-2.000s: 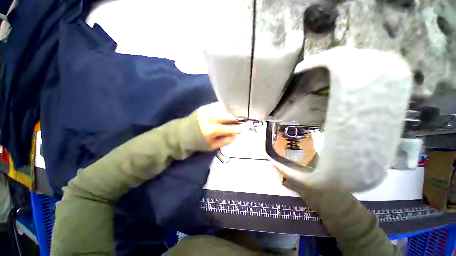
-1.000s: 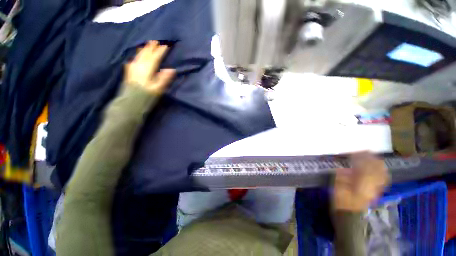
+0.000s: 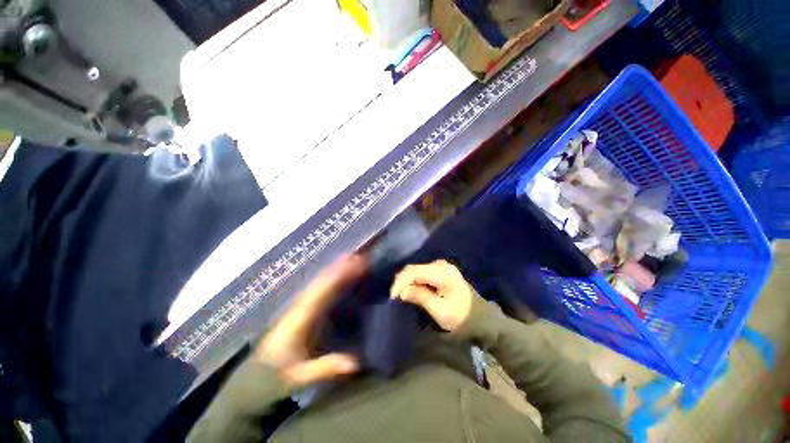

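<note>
A small navy piece is between my hands, over my lap at the table's front edge. My right hand pinches its upper edge with thumb and fingers. My left hand is blurred at its left side, the thumb reaching toward it; whether it grips the cloth cannot be told. More dark cloth lies between my right hand and the basket. A large navy panel lies on the table at left, its corner by the presser foot.
A blue basket with pale scraps stands at the right. A ruler strip runs along the table edge. An open cardboard box sits at the table's far end. The machine head is at upper left. An orange object shows behind the basket.
The view has turned right toward the basket. My left hand has left the large panel and is now near my right hand, which now holds a small navy piece.
</note>
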